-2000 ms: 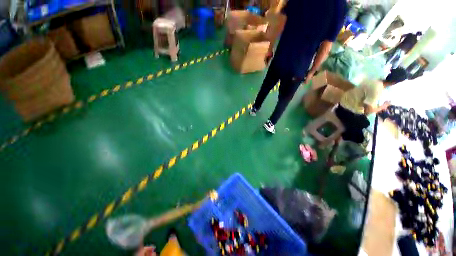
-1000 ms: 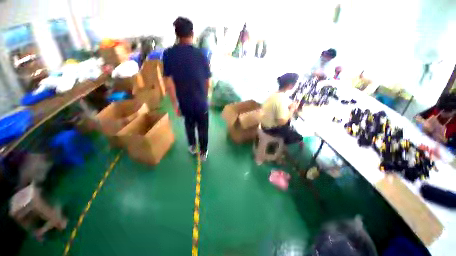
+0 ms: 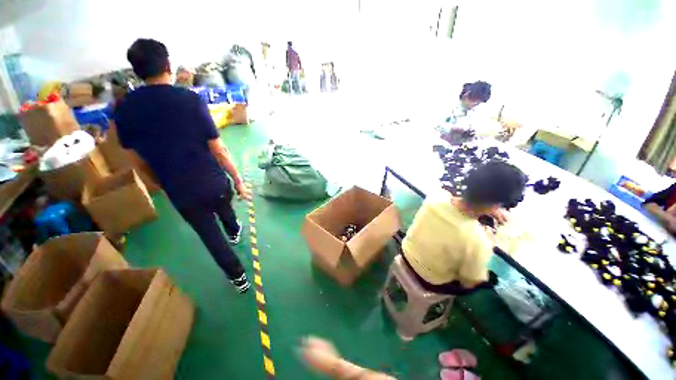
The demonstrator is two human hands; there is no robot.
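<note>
My right hand (image 3: 320, 355) is blurred at the bottom edge, its forearm running to the lower right. It is over the green floor (image 3: 296, 312), just right of the yellow-black tape line (image 3: 257, 286). Nothing shows in it, but its fingers are too blurred to read. My left hand is out of the picture. Nearest ahead stands an open cardboard box (image 3: 333, 252) with small dark pieces inside. Black plush penguins (image 3: 619, 252) with yellow spots lie heaped on the long table (image 3: 545, 236) at the right.
A person in yellow (image 3: 445, 241) sits on a stool (image 3: 419, 315) at the table. Pink slippers (image 3: 457, 360) lie nearby. A person in dark clothes (image 3: 170, 141) walks at the left. Large cardboard boxes (image 3: 130, 326) stand lower left. A green sack (image 3: 293, 178) lies beyond the line.
The view has moved forward towards the seated person. The walking person now appears further left. My right hand has come into view; the blue crate seen two seconds ago is out of view.
</note>
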